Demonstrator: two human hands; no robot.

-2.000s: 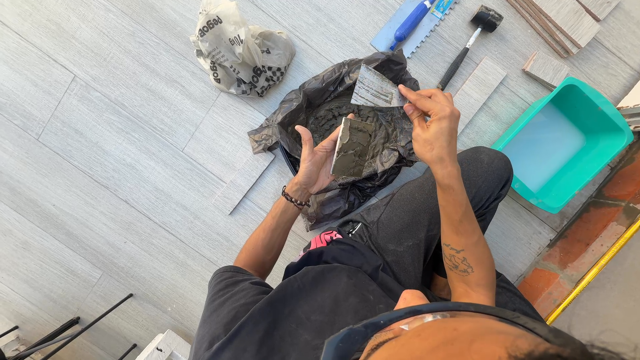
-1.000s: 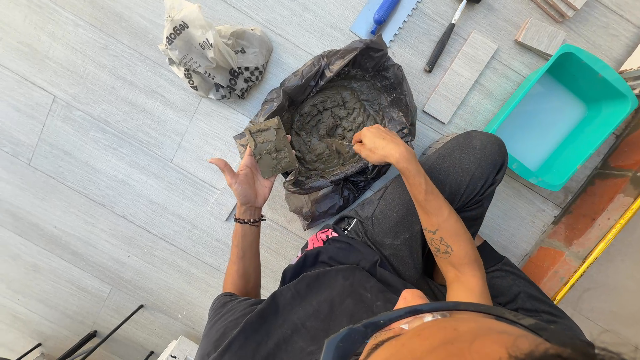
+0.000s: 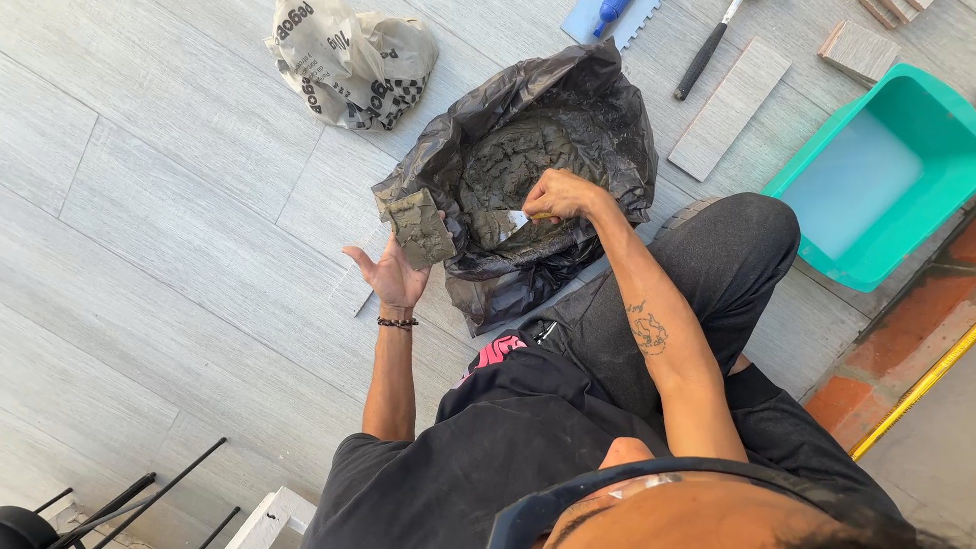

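Note:
My left hand (image 3: pixel 398 276) supports a small tile piece (image 3: pixel 421 229) from below, at the left edge of a container lined with a black plastic bag (image 3: pixel 488 107). Grey mortar covers the tile's upper face. In my right hand (image 3: pixel 563 195) is the yellow handle of a putty knife (image 3: pixel 509 224), whose metal blade reaches into the grey mortar (image 3: pixel 507 164) in the lined container. Mortar coats part of the blade. The fingers under the tile are mostly hidden.
A printed plastic bag (image 3: pixel 351 65) lies upper left. Toward the upper right are a notched trowel (image 3: pixel 610 15), a black-handled tool (image 3: pixel 701 61), a tile strip (image 3: pixel 730 108) and cut tile pieces (image 3: pixel 860 50). A green basin (image 3: pixel 877 168) holding cloudy liquid stands right, near a yellow-edged strip (image 3: pixel 915 393).
My left hand has moved left with the tile, from over the container to its edge. The putty knife, raised beside the tile two seconds ago, is now down in the mortar.

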